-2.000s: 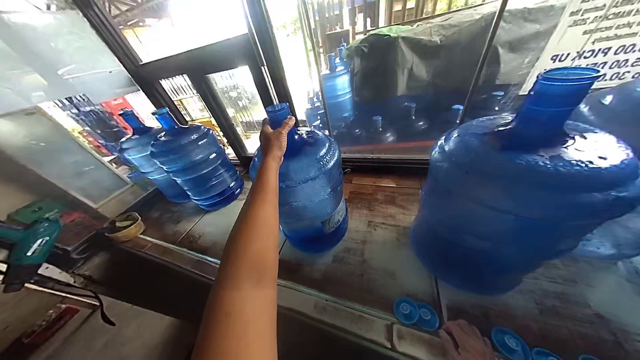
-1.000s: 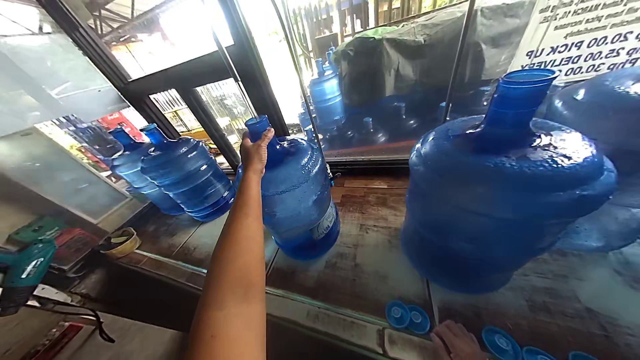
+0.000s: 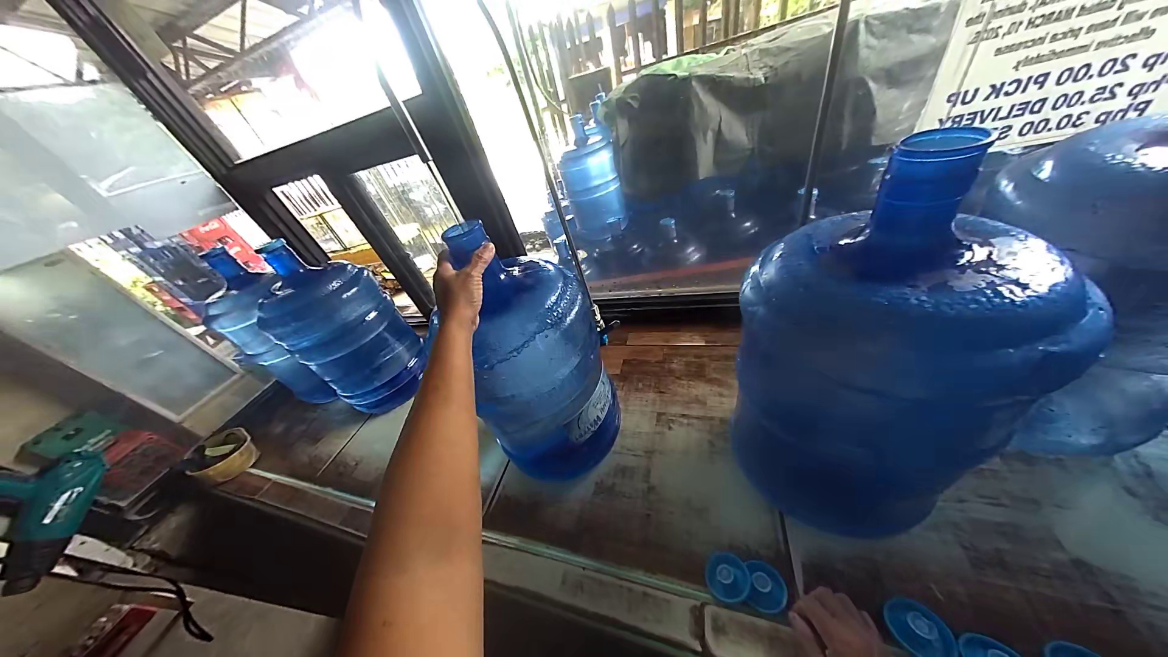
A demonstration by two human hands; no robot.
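Observation:
My left hand (image 3: 464,281) is closed around the neck of a blue plastic water jug (image 3: 547,365), which stands on the wood-patterned counter. This jug has no cap on and bears a printed label low on its side. At the counter's front edge lies my right hand (image 3: 835,625), partly cut off by the frame; whether it grips anything does not show. Two blue caps (image 3: 746,584) lie just left of it and several more (image 3: 920,628) just right. Beyond the right hand a large uncapped jug (image 3: 912,365) stands close to the camera.
Two blue jugs (image 3: 338,319) stand at the counter's left end, near a tape roll (image 3: 224,456). A teal power tool (image 3: 55,511) with a black cord is at lower left. Another big jug (image 3: 1095,274) stands at right. Glass panes and a dark frame (image 3: 675,303) edge the counter's back.

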